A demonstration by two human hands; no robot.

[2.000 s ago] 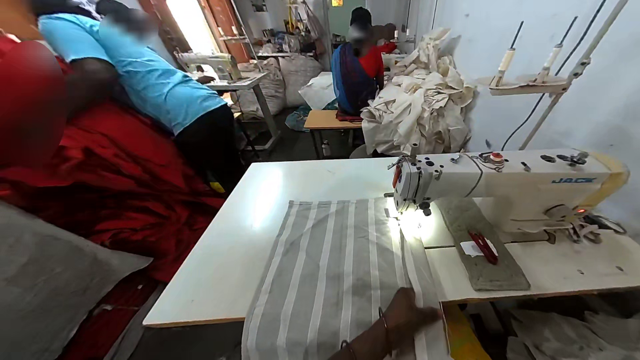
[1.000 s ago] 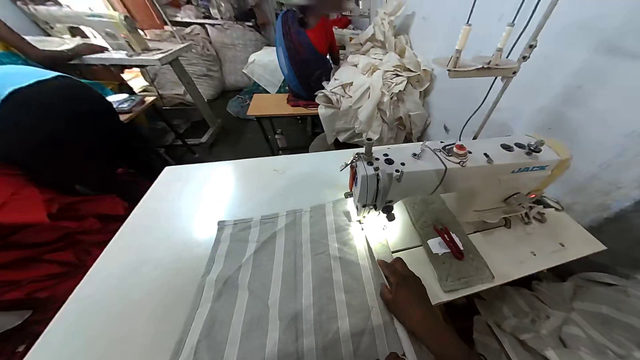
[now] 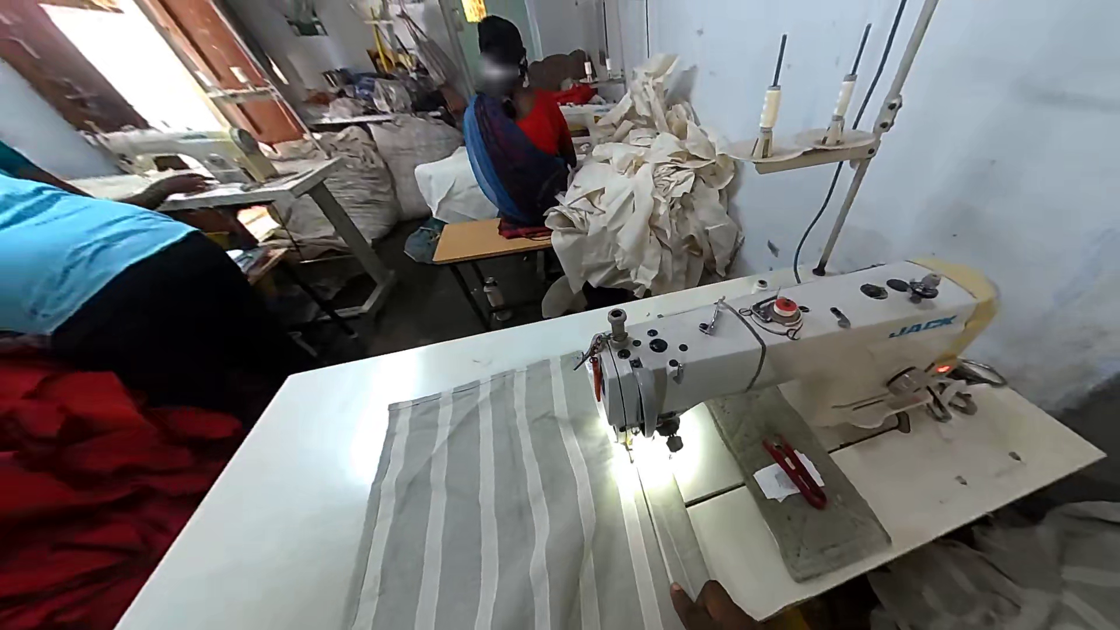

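Note:
Grey cloth with white stripes (image 3: 507, 499) lies flat on the white sewing table (image 3: 262, 490), its right edge under the lit needle area of a JACK sewing machine (image 3: 700, 359). At the bottom, my right hand (image 3: 713, 608) rests its fingertips on the folded right edge of the cloth; whether it pinches the fold is unclear. My left hand is out of view. Red thread snips (image 3: 794, 472) lie on a white paper scrap (image 3: 774, 483) over a grey pad (image 3: 831, 525), right of the needle.
Thread cones (image 3: 770, 109) stand on a holder behind the machine. A heap of cream cloth (image 3: 647, 184) lies beyond the table. One person (image 3: 525, 131) sits ahead; another in blue (image 3: 79, 245) is at left, beside red cloth (image 3: 96, 481). More striped cloth (image 3: 1006, 569) hangs lower right.
My right hand now shows only at the bottom edge; earlier more of it and the forearm was visible on the cloth. The view has shifted.

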